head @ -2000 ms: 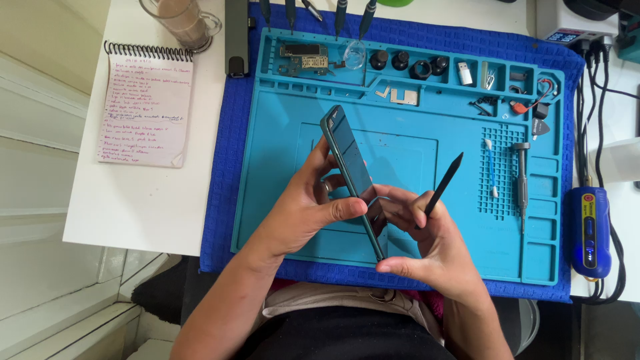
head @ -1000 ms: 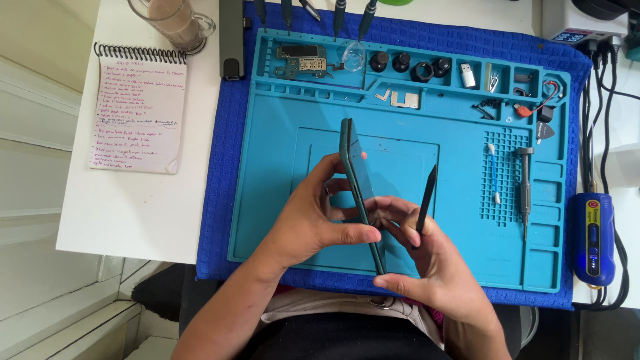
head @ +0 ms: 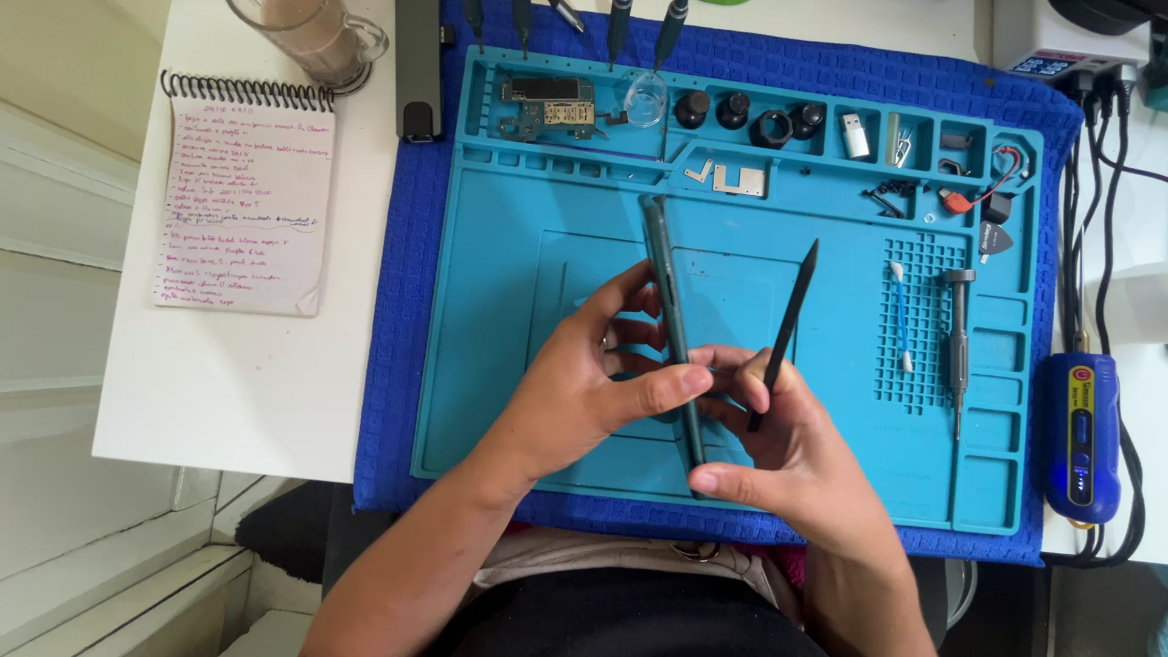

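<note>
A dark green smartphone (head: 672, 319) is held edge-on above the teal silicone repair mat (head: 511, 274). My left hand (head: 593, 383) grips its long sides, thumb on the near edge and fingers behind. My right hand (head: 785, 429) holds the lower end between thumb and fingers, and a slim black pointed stick (head: 792, 319), perhaps a spudger, is tucked between its fingers. The phone's faces are turned almost out of sight. A phone circuit board (head: 552, 108) lies in the mat's top left compartment. A screwdriver (head: 958, 338) and a double-ended cotton swab (head: 902, 315) rest at the right.
Small bottles or caps (head: 732, 109), metal shields (head: 739, 180) and screws (head: 890, 196) fill the mat's upper compartments. A blue cloth (head: 392, 365) lies underneath. Left are a handwritten spiral notepad (head: 246, 210) and a glass mug (head: 315, 41); right, a blue powered tool (head: 1081, 438) beside black cables (head: 1104, 274).
Both hands have turned the phone from a slant showing its dark glass face to nearly edge-on. The black stick remains in my right hand, now more upright than two seconds ago.
</note>
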